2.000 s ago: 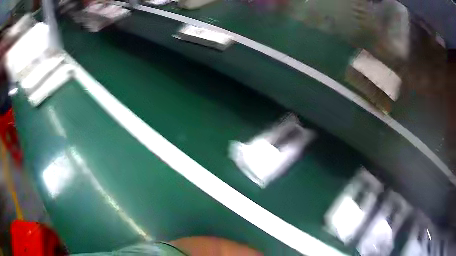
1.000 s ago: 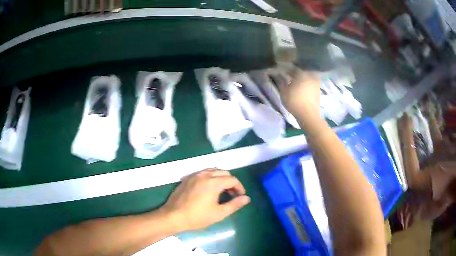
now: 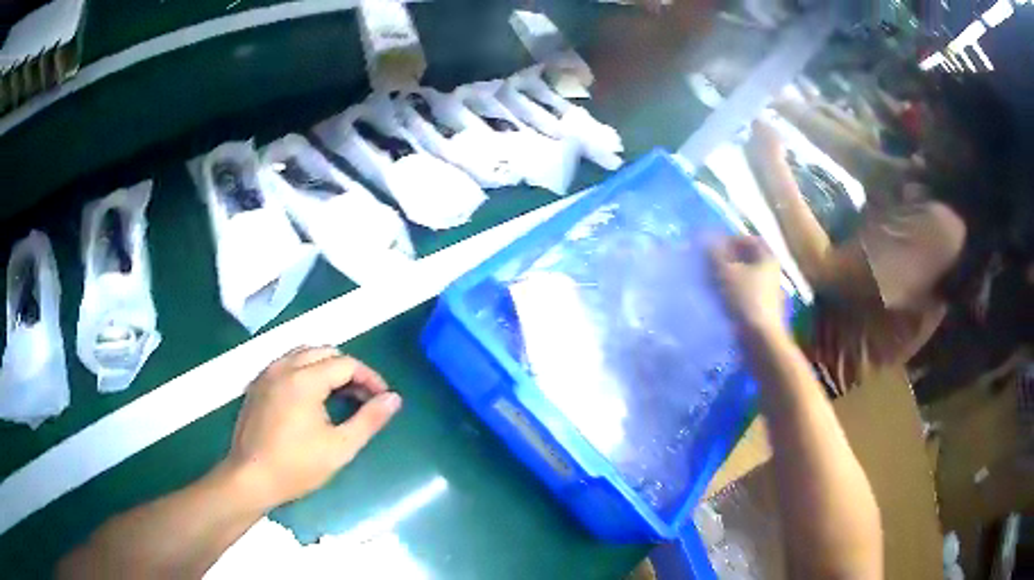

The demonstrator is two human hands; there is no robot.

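Observation:
My left hand [image 3: 308, 421] is over the green worktop, fingers curled with a gap between thumb and fingers; I see nothing in it. My right hand [image 3: 748, 283] is over the right side of the blue plastic tote [image 3: 516, 428], fingers bunched; I cannot tell if a small clear piece is between them. The tote holds shiny clear small pieces and a white sheet [image 3: 564, 360]. Products in white foam pouches [image 3: 255, 240] with black parts at their open ends lie in a slanting row on the green belt, beyond the pale strip.
White retail boxes [image 3: 391, 45] stand behind the pouches, and more boxes [image 3: 40, 51] are at the far left. White paper [image 3: 278, 557] lies at the bottom edge. Another person's arm [image 3: 794, 204] is at the right. A brown carton [image 3: 867, 453] with clear plastic is below the tote.
The view has turned right. My right hand has moved from the pouches to over the tote. My left hand keeps its curled shape over the worktop.

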